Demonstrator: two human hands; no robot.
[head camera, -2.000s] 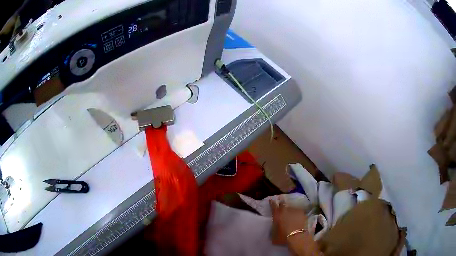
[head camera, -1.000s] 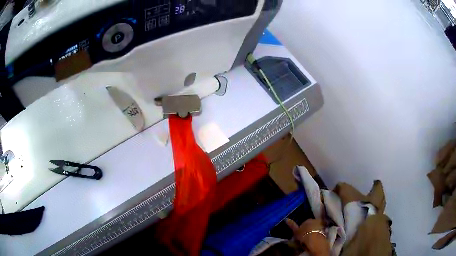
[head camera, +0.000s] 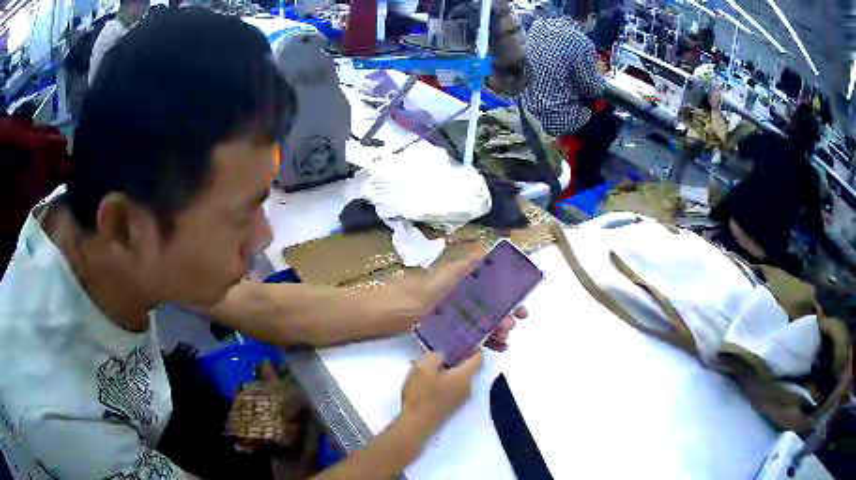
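Neither of my hands is in view. Nearest in front, another person on the left holds a smartphone (head camera: 479, 302) with a purplish screen in both hands, above a white table (head camera: 601, 394). A narrow, curved black strip (head camera: 518, 433) lies on the table, cut off by the bottom edge. White cloth with brown edging (head camera: 699, 291) lies draped at the right side of the table.
White cloth (head camera: 427, 192) and brown sheet material (head camera: 343, 258) lie at the table's back left. A grey machine part (head camera: 314, 108) and a blue-and-white pole (head camera: 477, 84) stand behind. Other people and workstations show farther back.
The view has swung up from the machine bed, red cloth and snips, which are out of view. The other person and the smartphone have come into view. The hand seen near the brown cloth is gone.
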